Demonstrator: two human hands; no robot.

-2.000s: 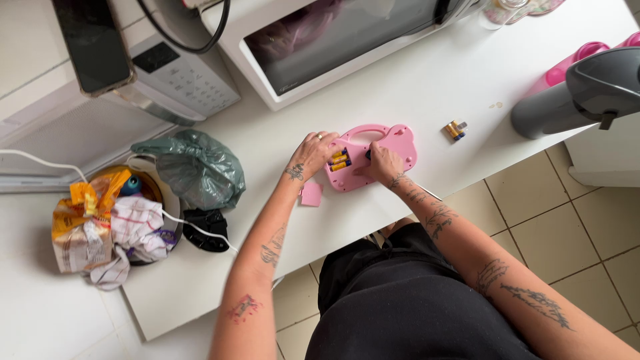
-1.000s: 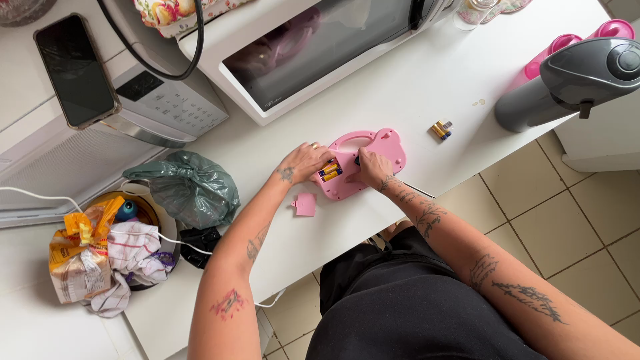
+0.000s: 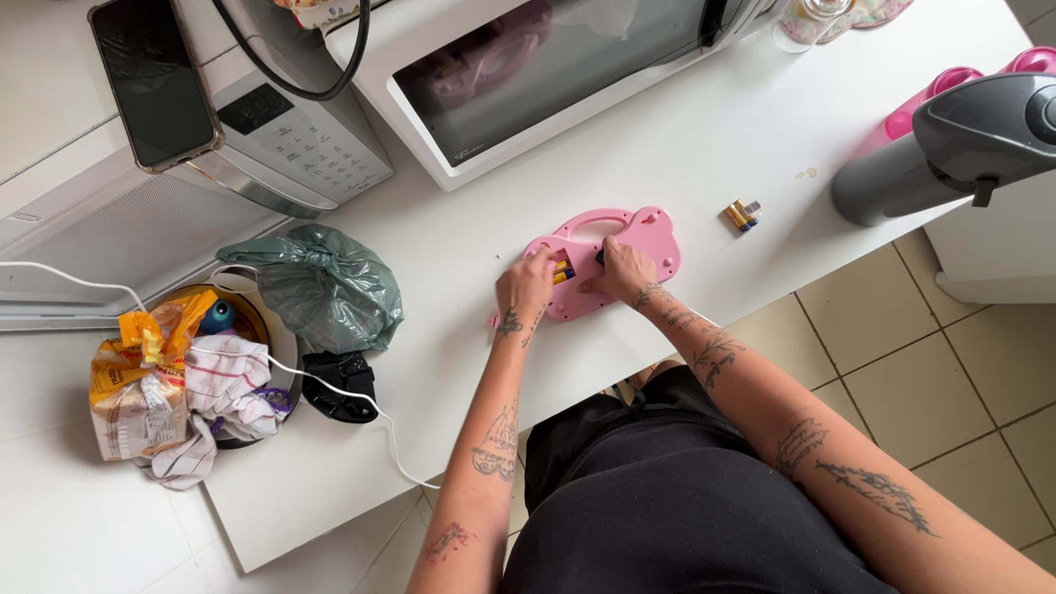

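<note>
A pink plastic toy (image 3: 652, 243) with a loop handle lies on the white counter, its battery compartment exposed. Yellow-and-dark batteries (image 3: 563, 272) sit in that compartment. My left hand (image 3: 526, 285) is at the compartment's left edge, fingertips on the toy beside the batteries; whether it pinches anything is hidden. My right hand (image 3: 623, 268) rests on the middle of the toy, thumb and fingers around a small dark part (image 3: 601, 257), mostly covered. Loose batteries (image 3: 742, 214) lie on the counter to the right of the toy. The pink cover (image 3: 493, 322) is mostly hidden behind my left wrist.
A white oven (image 3: 445, 157) stands behind the toy. To the left are a microwave (image 3: 330, 157) with a phone (image 3: 157, 82) on top, a knotted green plastic bag (image 3: 330, 289), a bread bag (image 3: 136, 404) and a white cable (image 3: 396, 450). A grey pump thermos (image 3: 883, 181) stands at right.
My left hand has moved from the toy's upper left, near the handle, down to the left side of the battery compartment. My right hand stays on the toy's middle.
</note>
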